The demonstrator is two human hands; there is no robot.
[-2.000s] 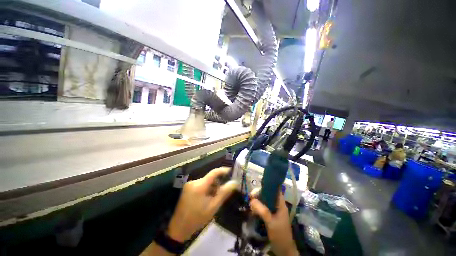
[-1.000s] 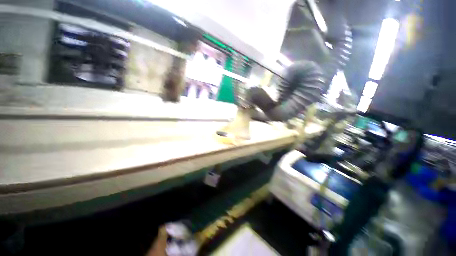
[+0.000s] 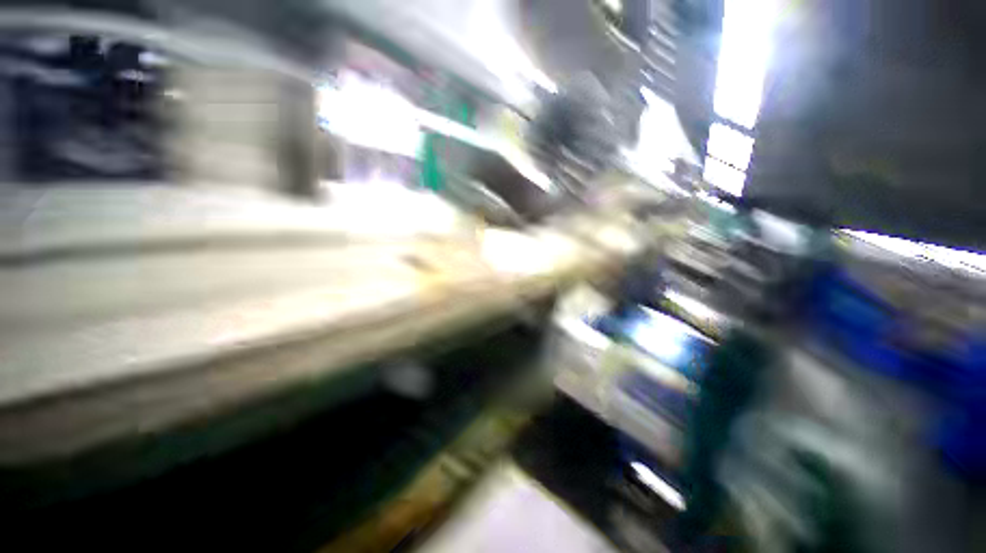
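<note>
The picture is strongly blurred. Neither of my hands can be made out in it. The dark green screwdriver (image 3: 722,421) hangs upright right of centre, in front of the white screw feeder box (image 3: 584,351) with its dark blue top. A white board (image 3: 514,516) lies at the bottom centre, cut off by the lower edge. No workpiece can be made out.
A long pale ledge (image 3: 195,313) runs along the left under the windows. A yellowish edge strip (image 3: 432,486) borders the dark area left of the board. A small whitish thing (image 3: 409,378) shows below the ledge. Blue bins (image 3: 957,400) stand at the right.
My left hand with a small white thing, at the bottom a second ago, no longer shows. The view has shifted and blurred; the screwdriver and feeder appear further left than a second ago.
</note>
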